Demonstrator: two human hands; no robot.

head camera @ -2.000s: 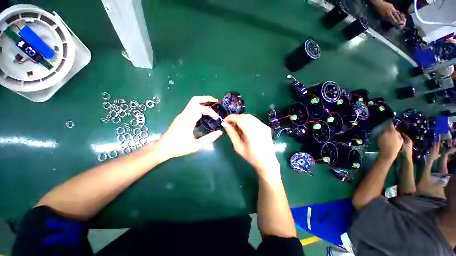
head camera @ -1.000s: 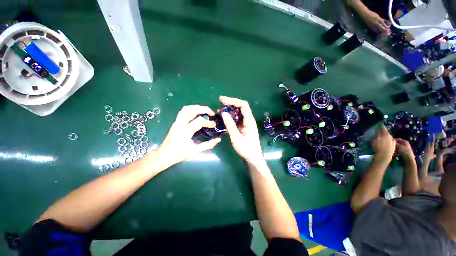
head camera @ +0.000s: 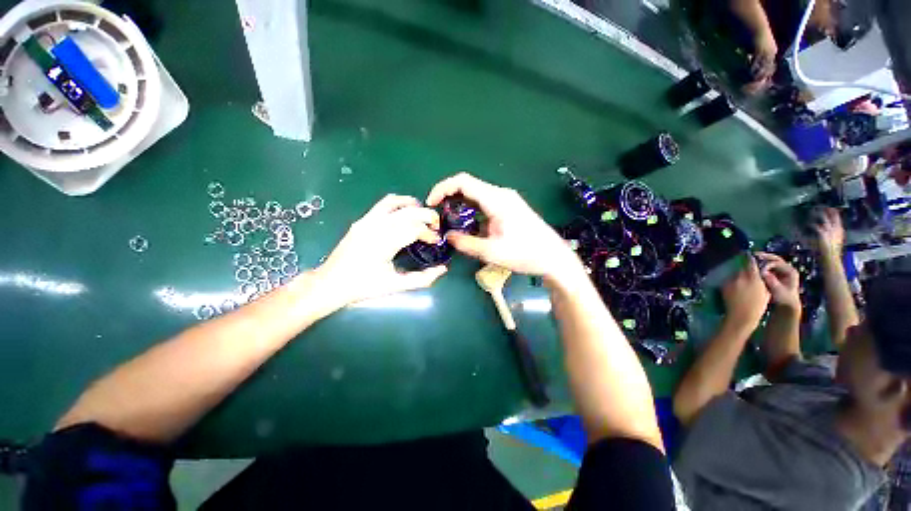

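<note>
My left hand (head camera: 375, 255) holds a black cylindrical motor housing (head camera: 424, 255) in front of me. My right hand (head camera: 499, 228) holds a dark round end part (head camera: 458, 214) at the housing's upper right. The fingers cover much of both parts, so I cannot tell whether the end part is seated. A mallet (head camera: 512, 325) with a pale head and black grip lies on the green mat, just below my right hand. Thin silver wave washers (head camera: 263, 267) lie scattered left of my hands.
A heap of motors in process (head camera: 627, 261) lies to the right, with a single black can (head camera: 650, 155) beyond it. A white metal post (head camera: 279, 70) stands ahead. A white round fixture (head camera: 75, 165) is upper left. A co-worker's hand (head camera: 746, 292) is beyond the heap.
My right hand has shifted around the end part, which sits close against the housing. The mallet now shows on the mat. The silvery disc at the heap's near left no longer shows.
</note>
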